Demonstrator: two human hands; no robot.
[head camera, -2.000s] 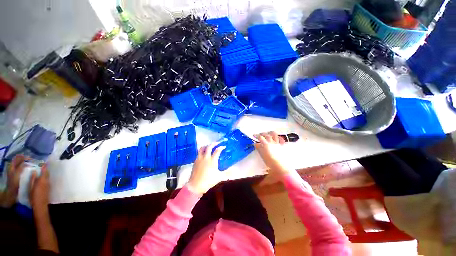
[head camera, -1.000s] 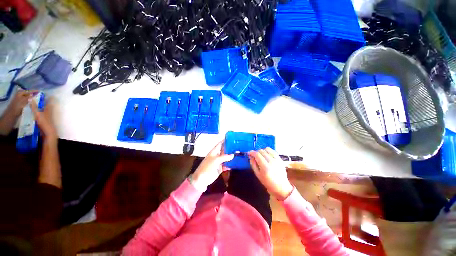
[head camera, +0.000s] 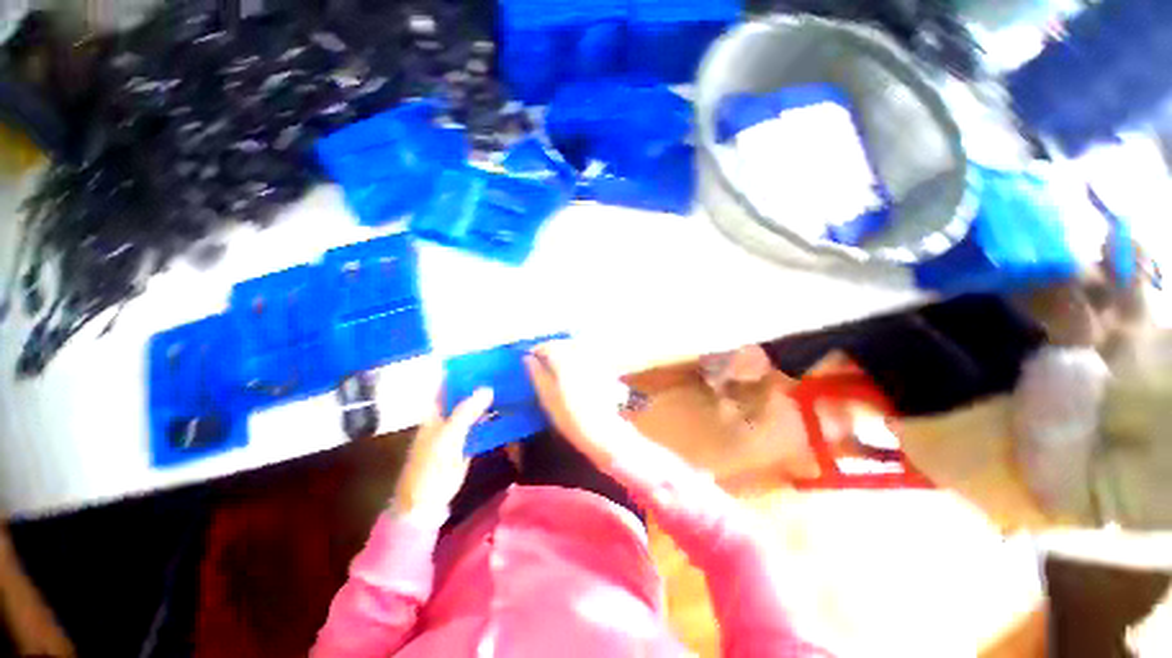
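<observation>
The picture is blurred. My left hand (head camera: 441, 453) holds the left side of a blue insert tray (head camera: 495, 386) at the table's front edge. My right hand (head camera: 569, 393) lies on the tray's right side, its fingertips at the upper edge. A dark cable end shows just right of my right hand. Whether a cable lies in the held tray cannot be told. Three filled trays (head camera: 280, 337) lie side by side to the left, with dark marks in them. A small dark coiled cord (head camera: 359, 405) sits at the table edge below the rightmost one.
A black cable pile (head camera: 244, 122) covers the back left. Loose blue trays (head camera: 478, 210) overlap in the middle, with stacked blue trays (head camera: 566, 45) behind. A grey basket (head camera: 735, 212) with blue and white packs stands right. A red stool (head camera: 864, 431) is below the table.
The view has turned and shifted, so the basket and trays appear further left. Both hands stay on the held tray. The neighbour's hands at the left have left the view.
</observation>
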